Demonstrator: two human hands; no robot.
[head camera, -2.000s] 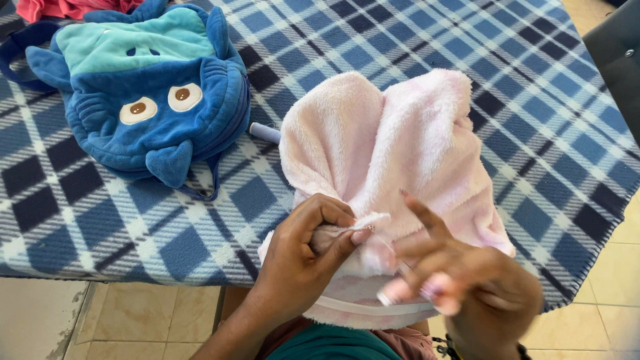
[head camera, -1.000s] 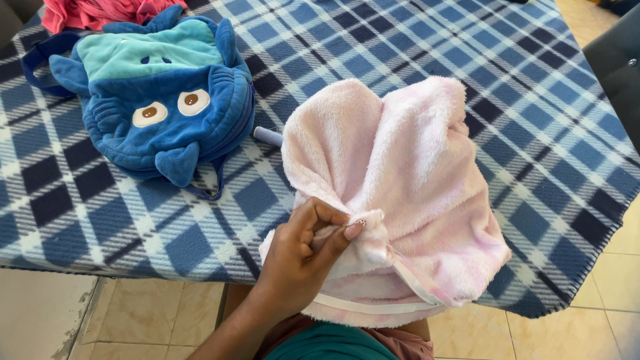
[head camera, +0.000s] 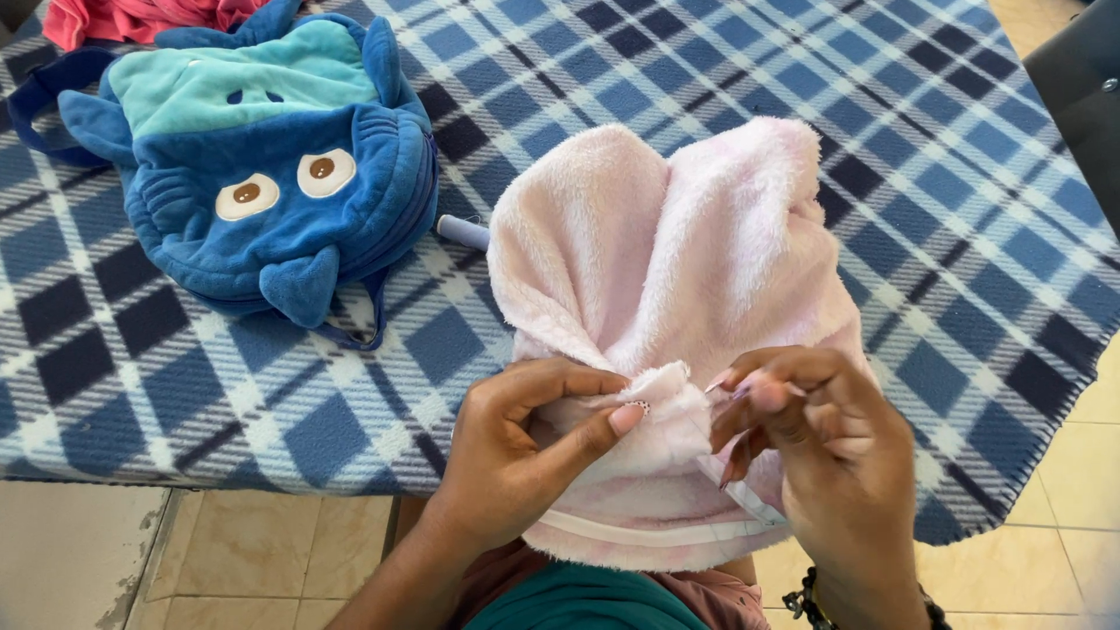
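A pale pink plush fabric piece (head camera: 735, 262) lies bunched at the front edge of the table, partly hanging over my lap, with a white band along its lower side. My left hand (head camera: 534, 446) pinches a fold of it between thumb and fingers. Just right of that fold, my right hand (head camera: 814, 429) has its thumb and fingertips together, and a thin thread seems to run from the fold toward them. Whether a needle is between those fingertips cannot be told. A light blue-grey thread spool (head camera: 464, 232) pokes out beside the fabric's left edge.
A blue plush animal backpack (head camera: 262, 166) with straps lies at the upper left. Behind it is a coral-pink cloth (head camera: 140, 17). A blue plaid fleece blanket (head camera: 945, 289) covers the table. Part of a dark chair (head camera: 1085, 87) shows at the right edge, with floor tiles below.
My right hand, out of view one second ago, is back beside the fold. My left hand keeps its pinch on the pink fabric.
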